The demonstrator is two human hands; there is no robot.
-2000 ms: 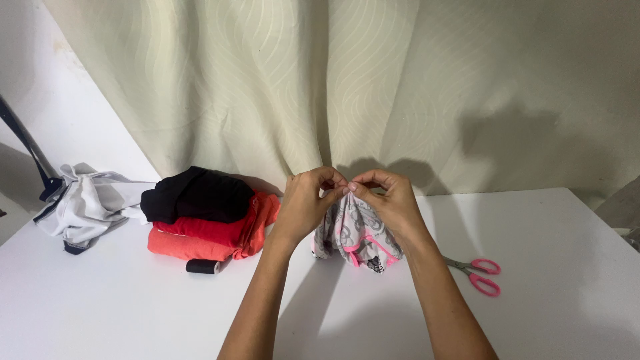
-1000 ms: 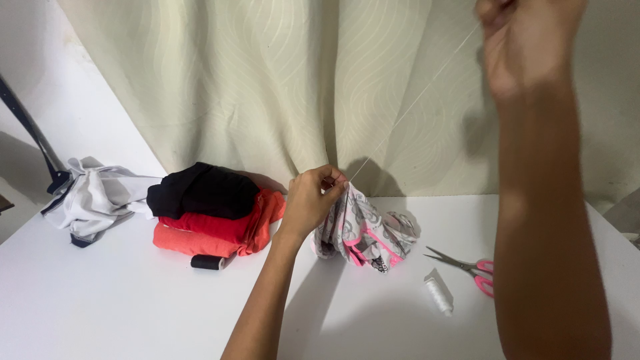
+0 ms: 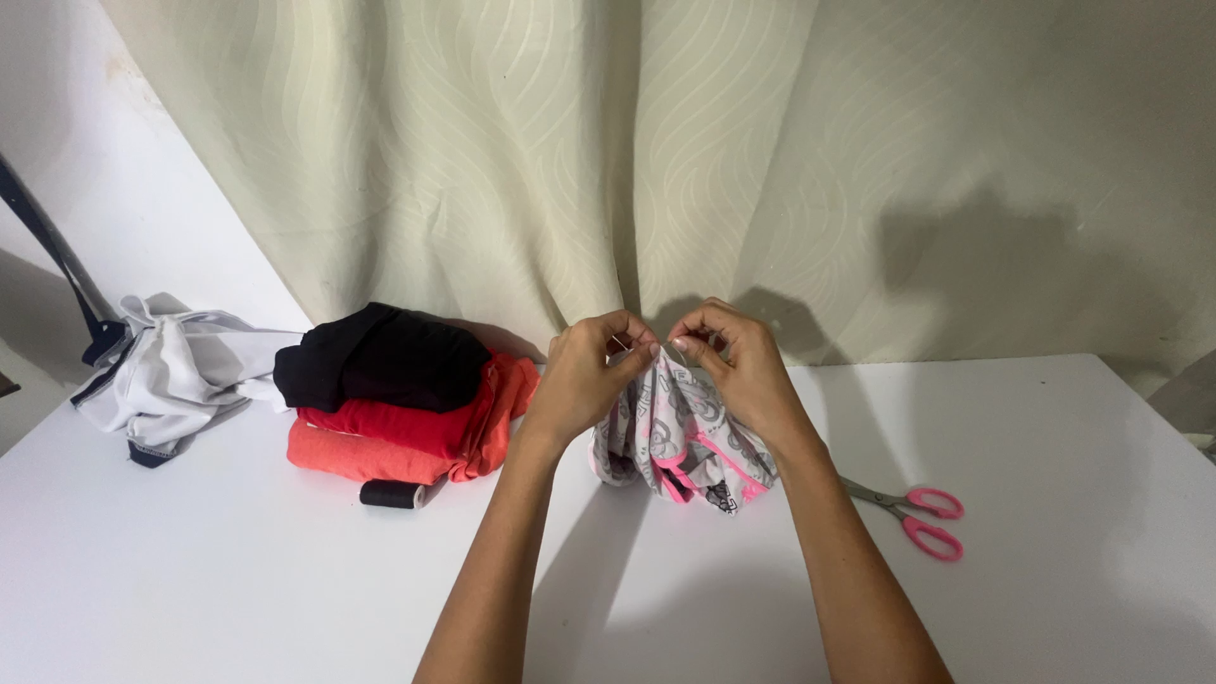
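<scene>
A grey-and-white printed cloth garment with pink trim (image 3: pixel 670 432) hangs bunched from my fingertips, its lower part on the white table. My left hand (image 3: pixel 594 366) pinches the garment's top edge between thumb and forefinger. Close beside it, my right hand (image 3: pixel 736 356) has thumb and forefinger closed at the same edge, on what looks like a sewing needle (image 3: pixel 667 344); a thin white thread loops by those fingers. Pink-handled scissors (image 3: pixel 898 508) lie to the right, their blade tips hidden behind my right forearm.
Folded black (image 3: pixel 385 361), red (image 3: pixel 404 425) and coral (image 3: pixel 370 454) cloths are stacked at the left, with a spool of black thread (image 3: pixel 391 494) in front. Farther left lies a crumpled white garment (image 3: pixel 180 375). A cream curtain (image 3: pixel 475 171) hangs behind the white table (image 3: pixel 237 579).
My right hand, raised at the upper right with the thread stretched out a second ago, is back down beside my left hand. The white thread spool seen then is now out of sight.
</scene>
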